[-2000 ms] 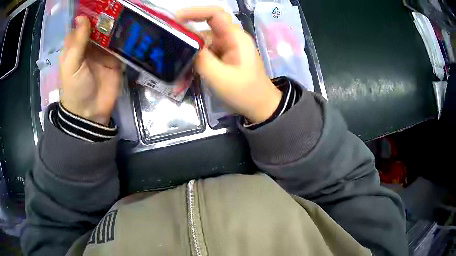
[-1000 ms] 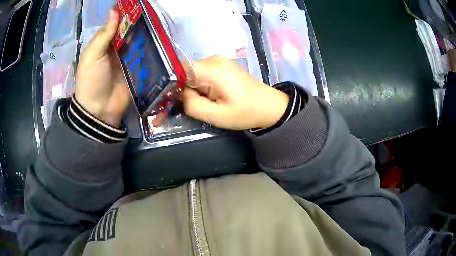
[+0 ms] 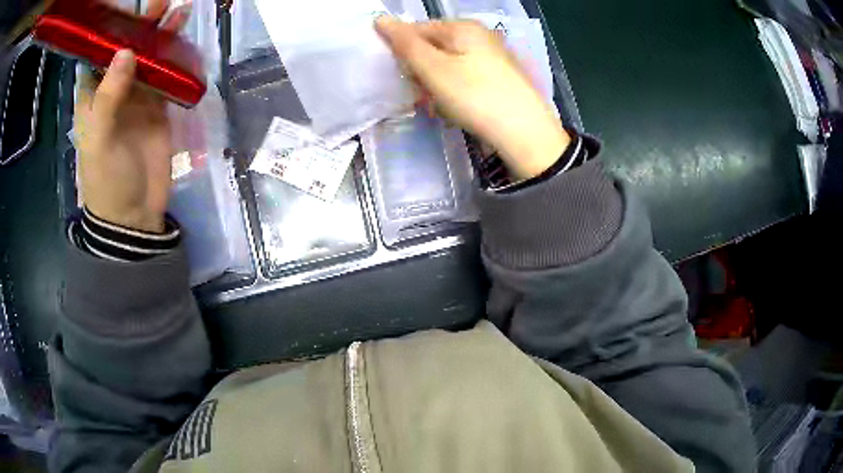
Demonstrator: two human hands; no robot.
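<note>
My left hand (image 3: 129, 139) holds a glossy red device (image 3: 120, 51) at the upper left, its red edge towards me; its other face is hidden. My right hand (image 3: 481, 88) pinches the upper right part of a translucent white sleeve (image 3: 342, 69) between thumb and fingers. The sleeve hangs over the blister tray (image 3: 323, 274). A white printed label (image 3: 305, 159) lies tilted over a pocket with a shiny bottom. A bagged device (image 3: 407, 171) lies in the pocket to its right.
More bagged units (image 3: 208, 222) lie in the tray on the left. A smartphone (image 3: 20, 102) lies at the left edge on the dark green bench (image 3: 684, 120). White sheets (image 3: 790, 78) lie at the bench's right edge. Something red (image 3: 726, 314) shows below the bench at the right.
The device has moved up and left in my left hand and now shows its red edge. My right hand has let go of it, moved up and right, and taken hold of a white sleeve.
</note>
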